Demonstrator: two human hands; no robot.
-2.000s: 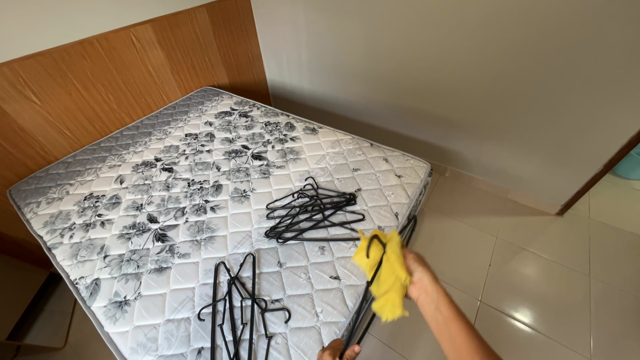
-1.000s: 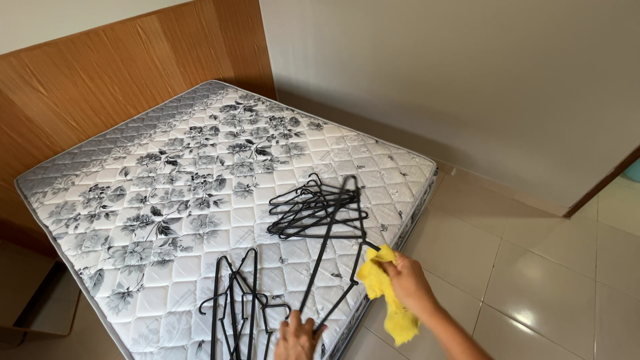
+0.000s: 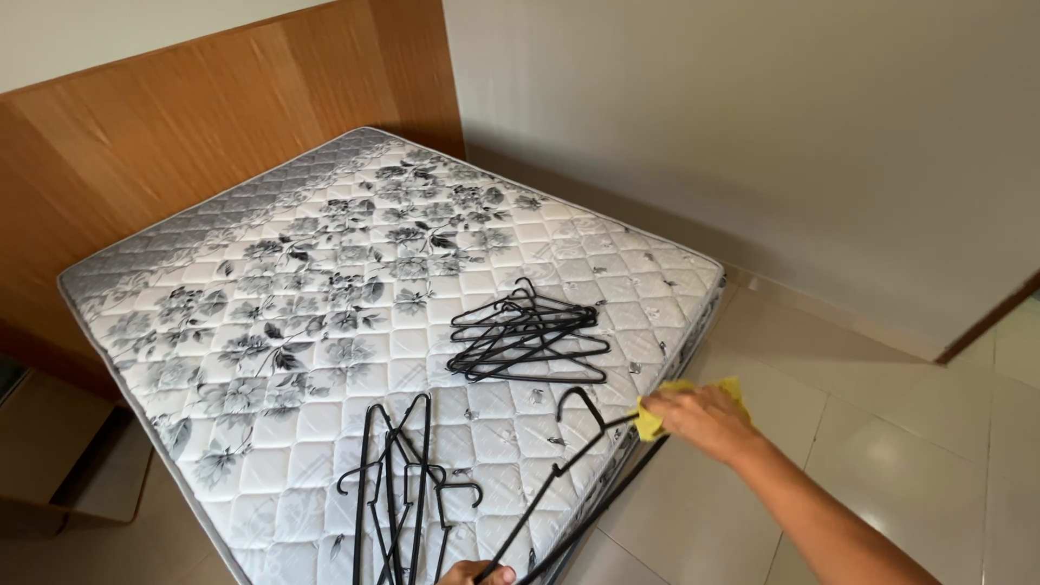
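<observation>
My left hand (image 3: 478, 574), partly cut off by the bottom edge, grips one end of a black clothes hanger (image 3: 524, 513). My right hand (image 3: 703, 418) holds a yellow cloth (image 3: 735, 396) wrapped around the hanger's other end, near the mattress edge. The hanger's hook points up and left between the hands. On the quilted floral mattress (image 3: 333, 422), a pile of black hangers (image 3: 528, 345) lies beyond my hands. A second group of black hangers (image 3: 390, 487) lies to the left of my left hand, its lower part out of view.
A wooden headboard panel (image 3: 244, 97) stands behind the mattress, and a plain wall (image 3: 731, 122) runs along its far right side. Tiled floor (image 3: 877, 471) lies to the right. At the lower left is a brown piece of furniture (image 3: 57, 439), partly in shadow.
The hanger has tilted from steep to slanting toward the right. The cloth, hanging below my right hand a second ago, is now bunched around the hanger. Both hanger groups on the mattress stay put.
</observation>
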